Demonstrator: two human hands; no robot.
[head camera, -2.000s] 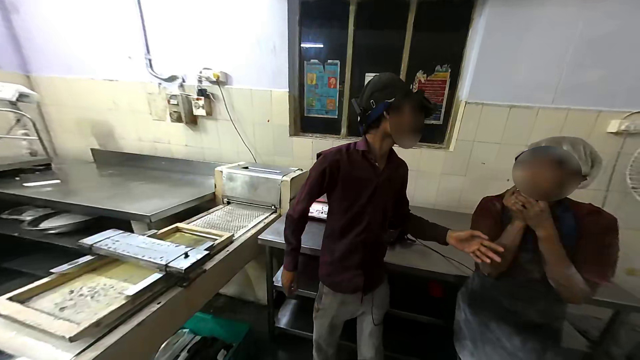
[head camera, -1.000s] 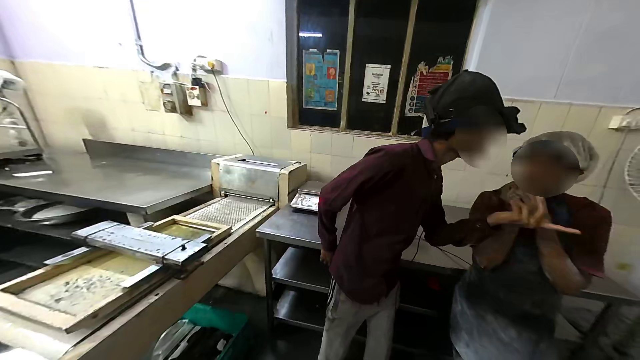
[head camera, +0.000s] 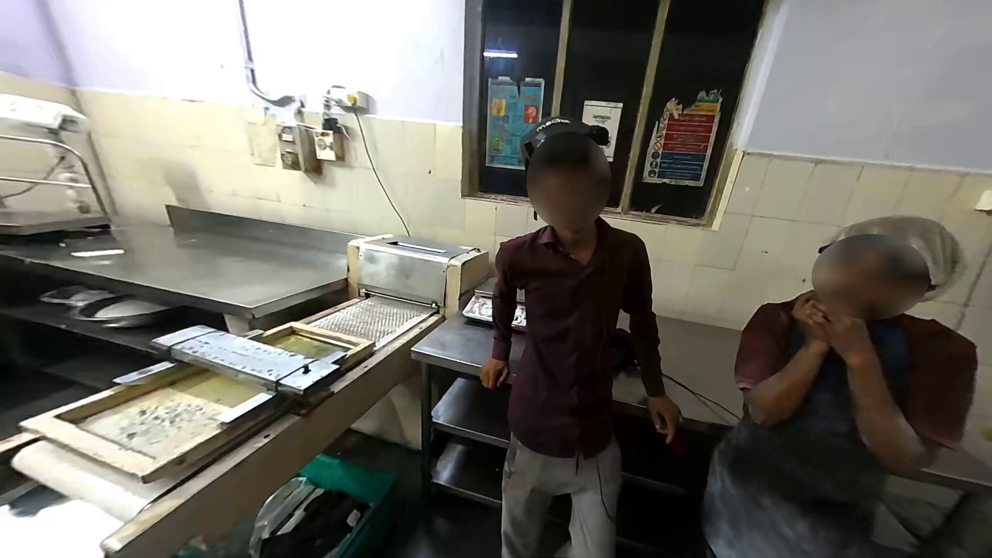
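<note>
Neither my left hand nor my right hand shows in the head view. At the left runs a long machine with a wooden-framed tray (head camera: 93, 442), a metal cross plate (head camera: 232, 353), a wire mesh belt (head camera: 376, 318) and a metal housing (head camera: 407, 267) at its far end. A person in a dark maroon shirt (head camera: 573, 341) stands in the middle, arms lowered, one hand by the edge of a steel table (head camera: 453, 345). At the right, a person in a hair cover and dark apron (head camera: 798, 473) holds both hands together near the chin.
A steel counter (head camera: 232, 271) lies at the back left, with metal pans (head camera: 124, 310) on the shelf below. A green crate (head camera: 376, 484) holding dark items and plastic stands on the floor. A tray (head camera: 477, 308) sits on the steel table. Electrical boxes (head camera: 306, 147) hang on the wall.
The person in maroon, who leaned toward the other person with an arm held out, now stands upright and faces me with both arms down. The other person's hands remain near the chin.
</note>
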